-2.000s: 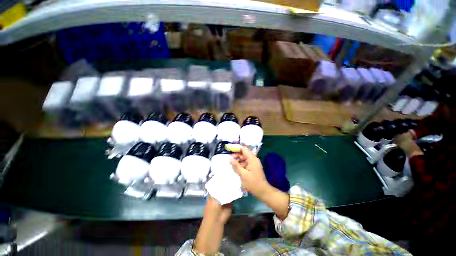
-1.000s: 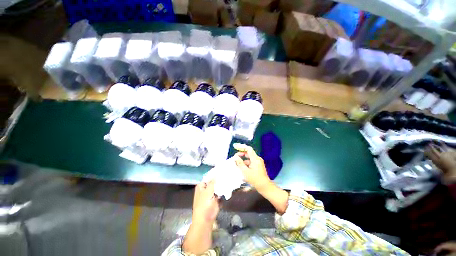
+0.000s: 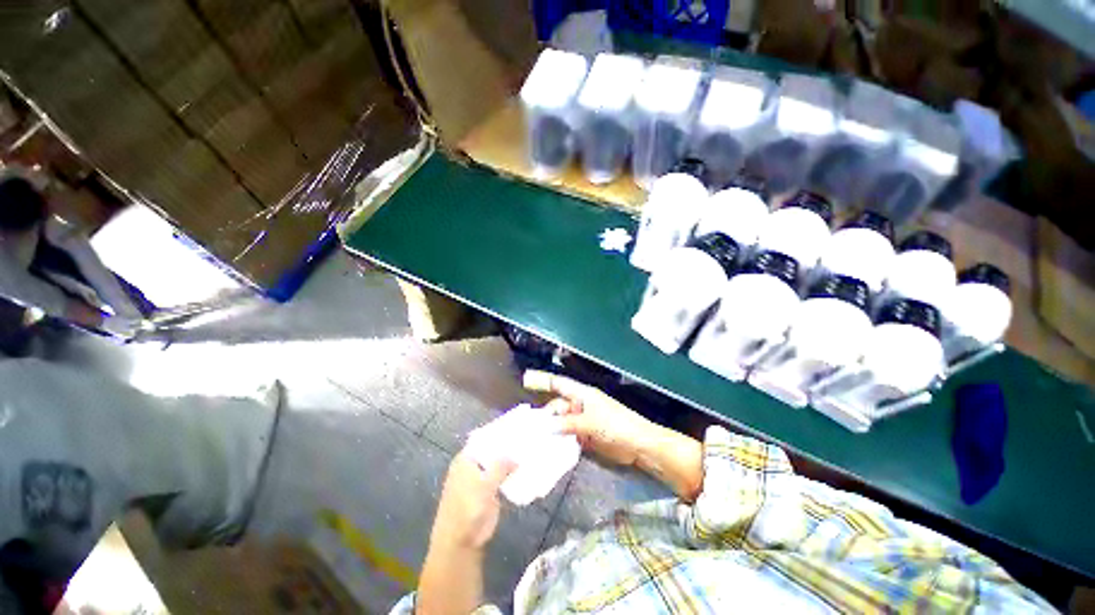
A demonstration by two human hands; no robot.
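Note:
A crumpled white piece [image 3: 528, 454] is held between my two hands, in front of my body and off the near edge of the bench. My left hand [image 3: 471, 495] grips its left side from below. My right hand [image 3: 591, 421] pinches its upper right part, with the index finger stretched out to the left. What the piece is made of cannot be told from its look. White cameras with black heads [image 3: 769, 318] stand in two rows on the green mat [image 3: 516, 252]. A dark blue-purple cloth [image 3: 979, 442] lies to their right.
Clear plastic shells [image 3: 733, 114] stand behind the cameras. A small white bit [image 3: 615, 239] lies on the mat left of them. Wrapped cartons [image 3: 192, 132] stand at the upper left. A person in grey [image 3: 132, 445] is at the left, near a brown box.
The view has swung left, so the bench and cameras appear further right. My hands, still on the white piece, are now beyond the bench's edge over the floor. A person in grey has come into view.

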